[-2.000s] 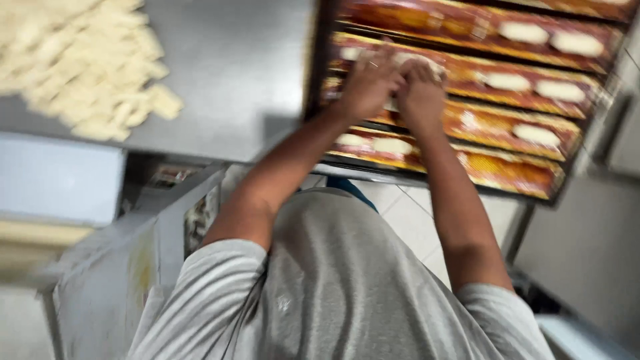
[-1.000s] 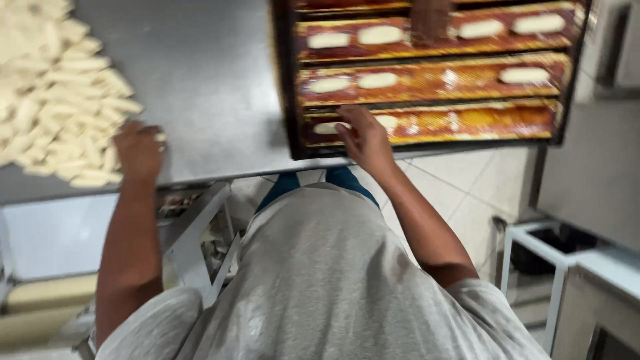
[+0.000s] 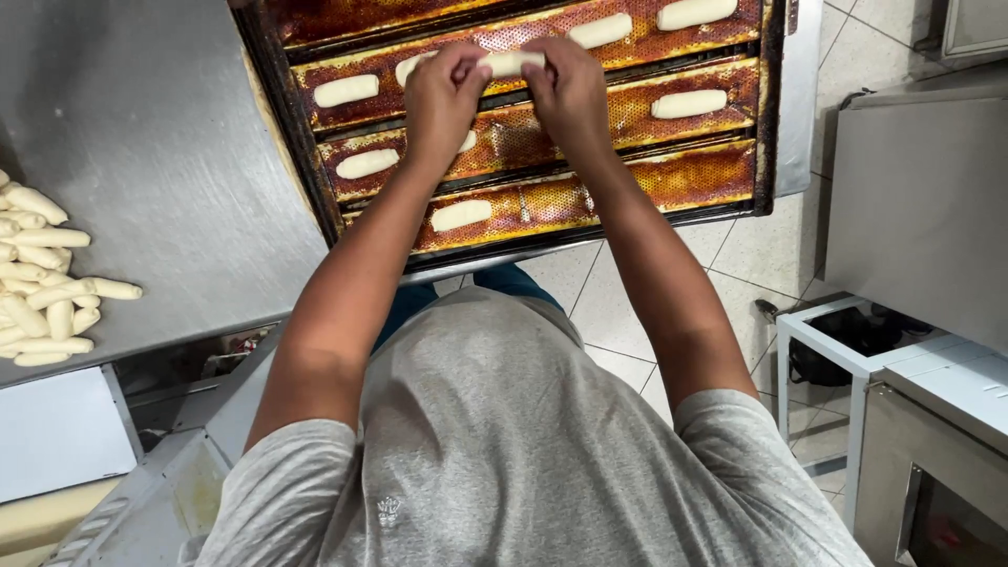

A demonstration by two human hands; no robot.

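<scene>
Between the fingertips of my left hand (image 3: 442, 106) and my right hand (image 3: 568, 98), a rolled dough piece (image 3: 513, 64) is held by its two ends. Both hands are over a dark-framed baking tray (image 3: 709, 175) with perforated, browned channels. Other dough rolls lie in the channels, such as one at the left (image 3: 346, 90), one at the right (image 3: 689, 104) and one in the nearest channel (image 3: 461, 215). My left wrist partly covers another roll. A heap of dough rolls (image 3: 47, 291) lies on the metal table at the left.
The steel table (image 3: 181, 181) borders the tray's left side. Below at the left are a white panel (image 3: 63, 433) and open shelving. To the right stand a grey metal cabinet (image 3: 929, 181) and a pale metal frame (image 3: 854, 335) above the tiled floor (image 3: 614, 283).
One second ago my left hand was at the dough heap and my right hand at the tray's near left. Now both hands are together over a channel farther up, holding a roll.
</scene>
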